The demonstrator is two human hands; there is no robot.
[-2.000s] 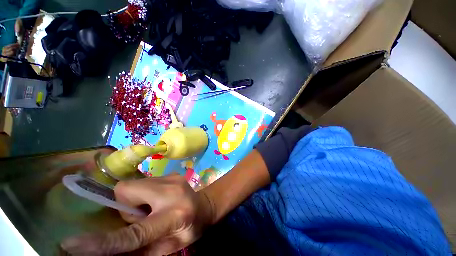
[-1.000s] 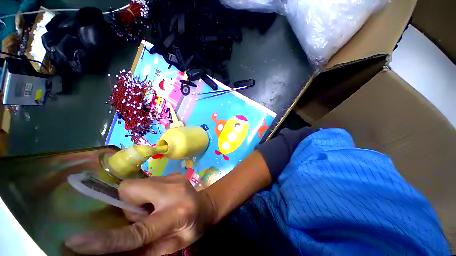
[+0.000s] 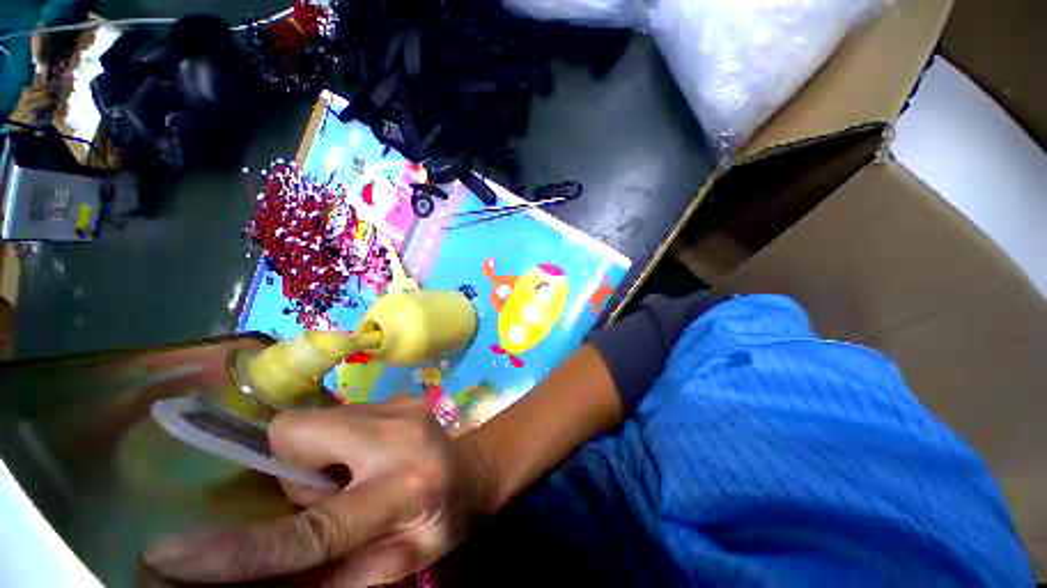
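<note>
The large metal can (image 3: 103, 459) is tilted at the lower left, with a white plastic handle (image 3: 195, 427). My right hand (image 3: 379, 488) grips the handle, with one finger stretched over the can top. The can's pale yellow spout (image 3: 276, 373) meets the open mouth of the pale yellow bottle (image 3: 431, 326); yellowish material spans the two. The bottle is on the cartoon-printed mat (image 3: 459, 253), with a pale nozzle piece (image 3: 398, 273) beside it. My left hand is not in view.
Red and white small parts (image 3: 304, 247) lie in a pile left of the bottle. Black parts (image 3: 436, 80) are heaped behind, near tweezers (image 3: 511, 209). A clear plastic bag (image 3: 746, 69) and open carton (image 3: 896, 241) stand right. Another person's hand (image 3: 35, 101) shows upper left.
The view has shifted very slightly. The other person's hand at the upper left has moved. My right hand, the can and the bottle keep nearly the same pose.
</note>
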